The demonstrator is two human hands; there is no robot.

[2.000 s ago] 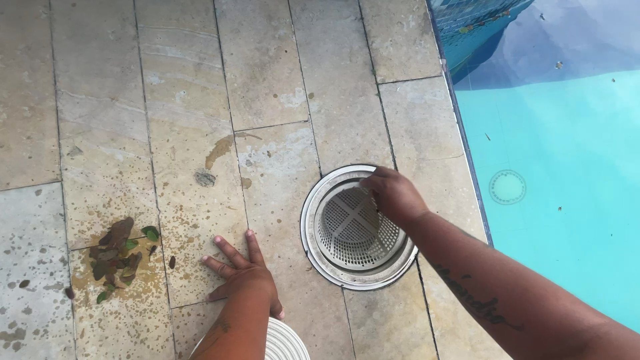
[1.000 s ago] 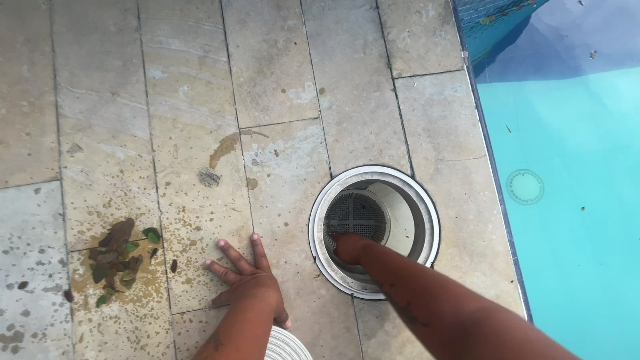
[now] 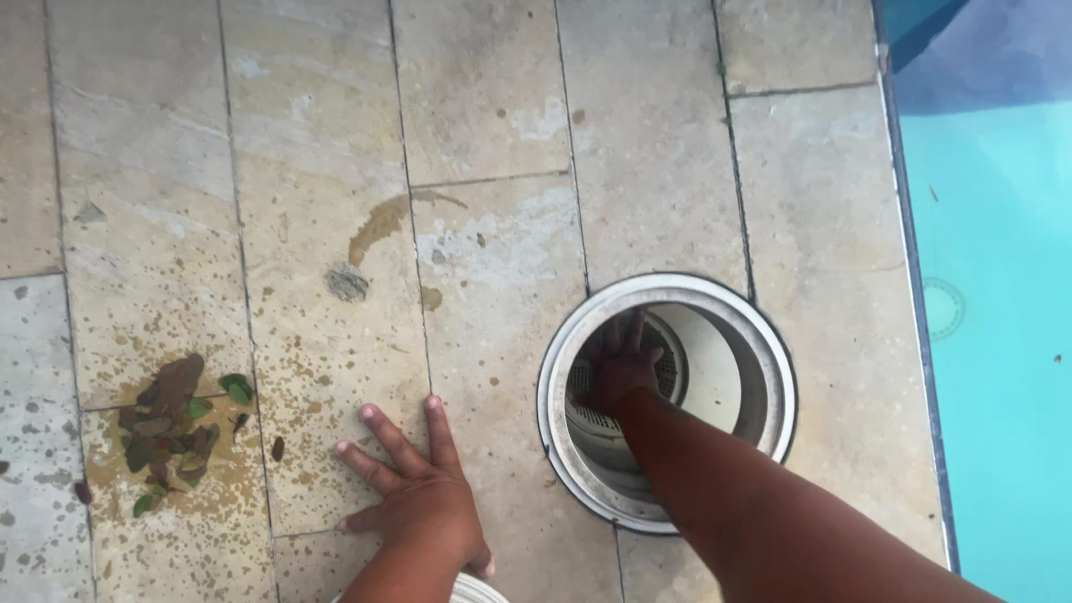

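Note:
My right hand (image 3: 621, 365) reaches down inside the round opening of a pool skimmer (image 3: 554, 419) set in the stone deck. Its fingers are spread over the perforated strainer basket (image 3: 671, 368), which sits low in the well; part of the basket is hidden by the hand. My left hand (image 3: 427, 494) rests with spread fingers on the stone tiles, left of the opening, and holds nothing. Beneath the left wrist shows the edge of a round white ribbed lid (image 3: 479, 590).
A pile of wet leaves (image 3: 172, 427) lies on the tiles at the left, with water spots around it. The pool edge (image 3: 918, 310) runs down the right side, beside the blue pool water (image 3: 1005, 435).
Two seconds ago my right hand held the strainer basket at the rim of the opening; the basket is now deep in the well and the fingers are spread. My left hand has stayed on the tiles.

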